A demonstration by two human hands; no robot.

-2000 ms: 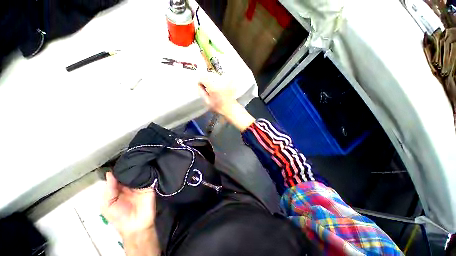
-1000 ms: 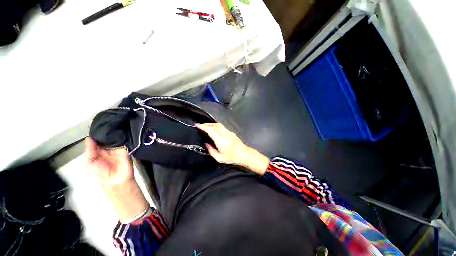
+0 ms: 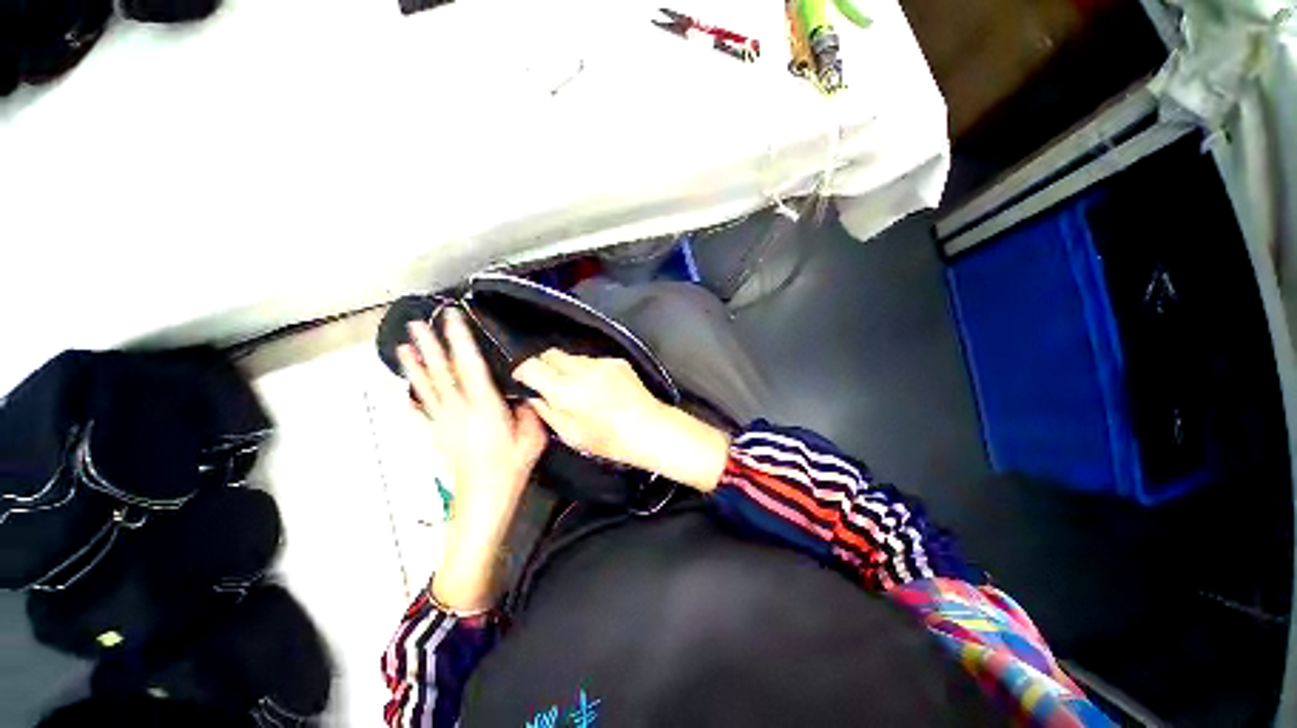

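A black fabric bag [image 3: 605,330] with pale lines along its openings lies on my lap, against the cloth-covered table's edge. My left hand [image 3: 477,413] lies on the bag's left part with its fingers spread and pointing up; its grip cannot be made out. My right hand [image 3: 590,405] is on the middle of the bag, fingers curled at the fabric beside my left hand. The two hands are close together and hide much of the bag's front.
Black bags [image 3: 157,455] are heaped at the left by a low white surface [image 3: 342,469]. On the white table [image 3: 356,157] are red-handled snips [image 3: 708,34] and a green tool with a metal end [image 3: 818,40]. A blue crate [image 3: 1031,356] stands at the right.
My left hand has moved from under the bag's left end onto its front. My right hand has moved in beside it. The view has shifted, showing more of the bag heap.
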